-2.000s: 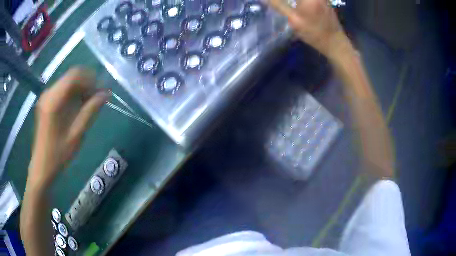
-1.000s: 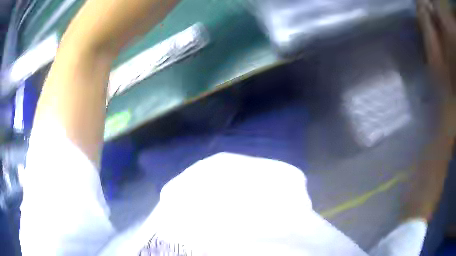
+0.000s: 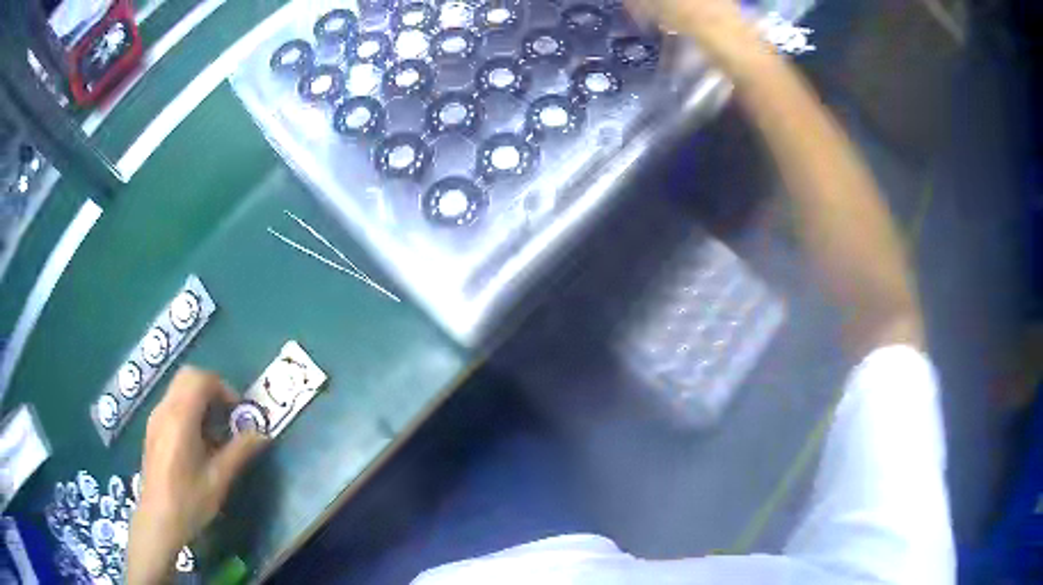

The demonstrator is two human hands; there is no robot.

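Observation:
My left hand is at the near strip fixture, with thumb and fingertips around a round part at the fixture. The fixture's upper end shows no ring; my hand hides its lower end. A second strip fixture holds several round parts in a row, beyond my left hand. A loose pile of round parts lies beside my wrist. My right hand is at the far right corner of the clear blister tray, blurred and cut by the top edge; its grip is unclear.
Open tweezers lie on the green mat left of the tray. A pale dimpled tray is lower, beyond the bench edge. A red-framed item is at the far side. A green label and a white sheet are at the left.
My left hand has moved from above the mat down to the near fixture. Rings earlier seen in that fixture's upper seats are gone from there. The full fixture and the pile now show.

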